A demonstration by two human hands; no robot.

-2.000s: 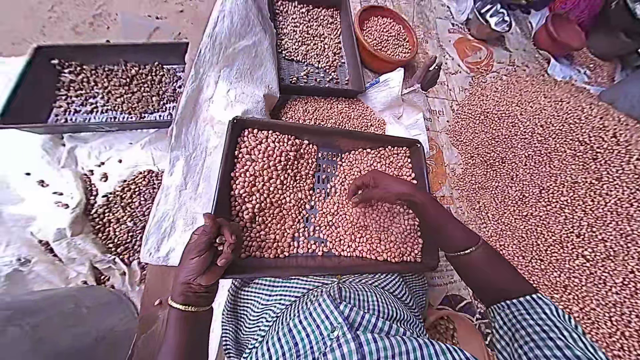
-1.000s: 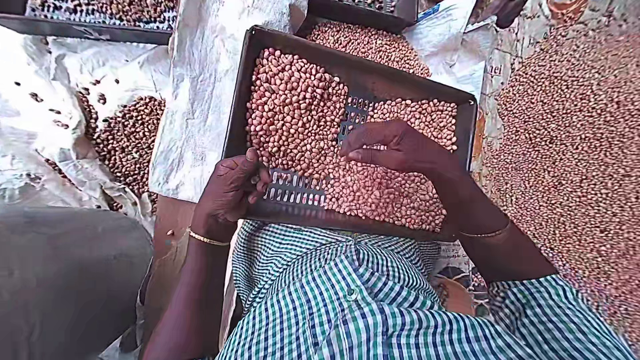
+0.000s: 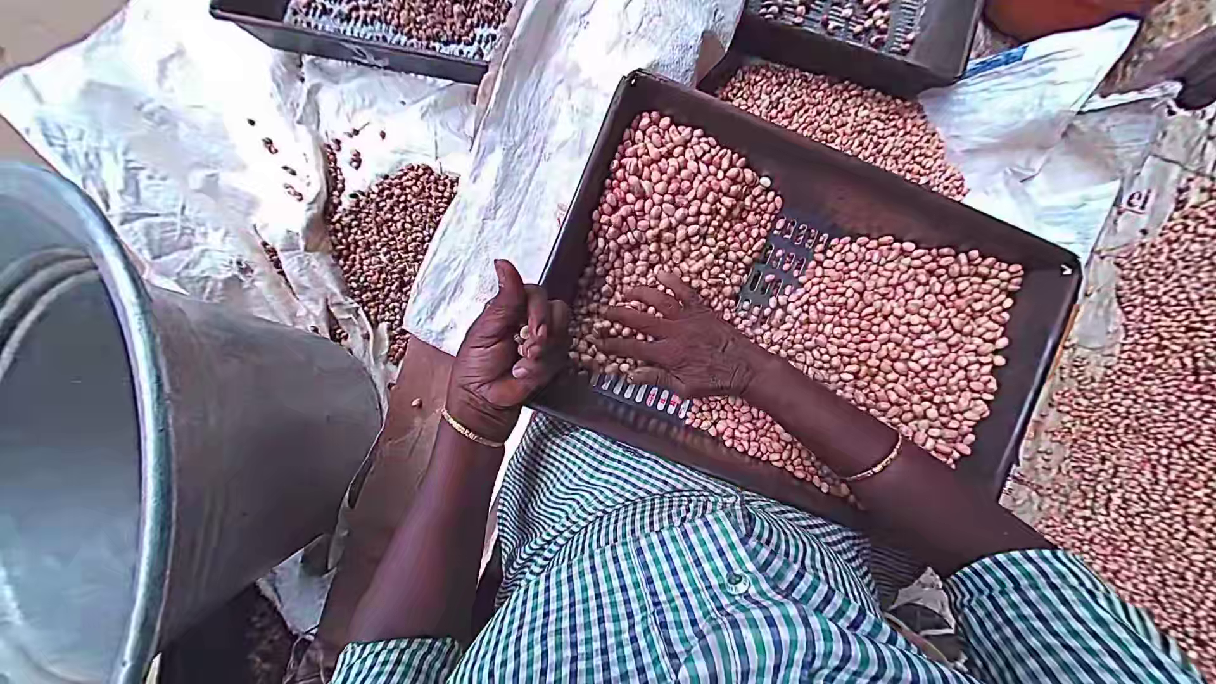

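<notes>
A dark rectangular tray with a slotted bottom (image 3: 1035, 313) lies tilted across my lap. It holds two heaps of shelled peanuts, one at the left (image 3: 679, 199) and one at the right (image 3: 902, 332), with bare slots between them. My right hand (image 3: 689, 347) rests palm down, fingers spread, on the lower part of the left heap. Beside the tray's left wall is my left hand (image 3: 518, 342), its fingers curled around a few peanuts and its thumb raised.
A large metal vessel (image 3: 256, 427) stands at the left. Darker nuts (image 3: 394, 237) lie on white sheeting. Another tray (image 3: 380, 52) is at the upper left, one more (image 3: 855, 57) at the top over a peanut heap (image 3: 845, 123). A wide spread of peanuts (image 3: 1140, 408) covers the right side.
My right hand has moved left across the tray, from the right heap onto the left one, and its fingers have spread. The view has shifted, bringing the metal vessel further in.
</notes>
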